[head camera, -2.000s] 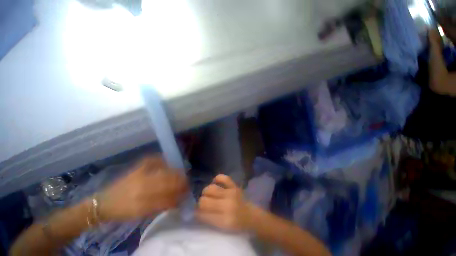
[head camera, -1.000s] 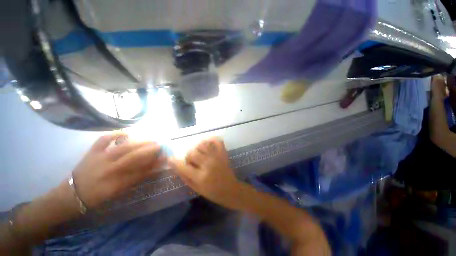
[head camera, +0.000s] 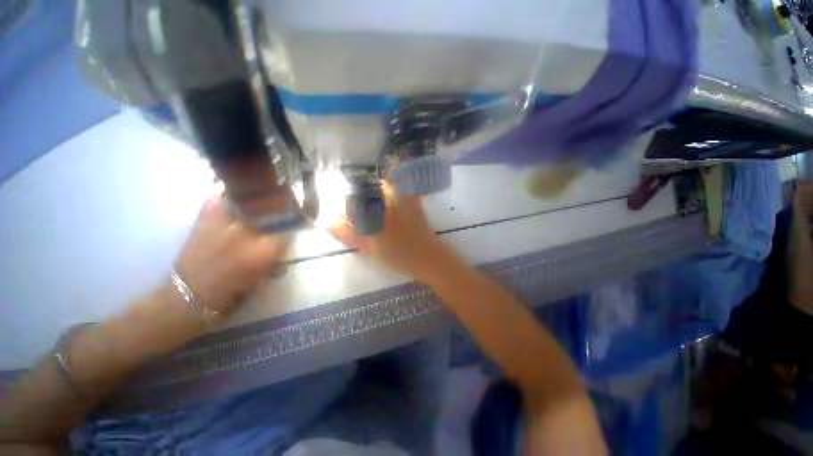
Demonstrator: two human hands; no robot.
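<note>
The white sewing machine head (head camera: 339,62) with a blue stripe fills the top centre. Bright lamp glare covers the needle area (head camera: 332,191). My left hand (head camera: 227,258) lies on the white bed just left of the needle area, its fingertips partly behind the dark front attachment (head camera: 254,183). My right hand (head camera: 397,233) is just right of the glare, partly behind small dark metal parts. No fabric strip can be made out between the hands; glare and machine parts hide the fingertips.
Purple cloth (head camera: 624,89) hangs over the head. A dark red tool (head camera: 648,191) lies on the table at right. A ruler tape (head camera: 330,325) runs along the front edge. Light blue panels (head camera: 53,71) lie upper left. Blue pieces (head camera: 223,410) are below. A person's arm (head camera: 800,240) shows far right.
Both hands have moved from the front edge further in under the machine head, beside the needle area. The view has shifted, and the dark front attachment now stands in front of my left fingertips.
</note>
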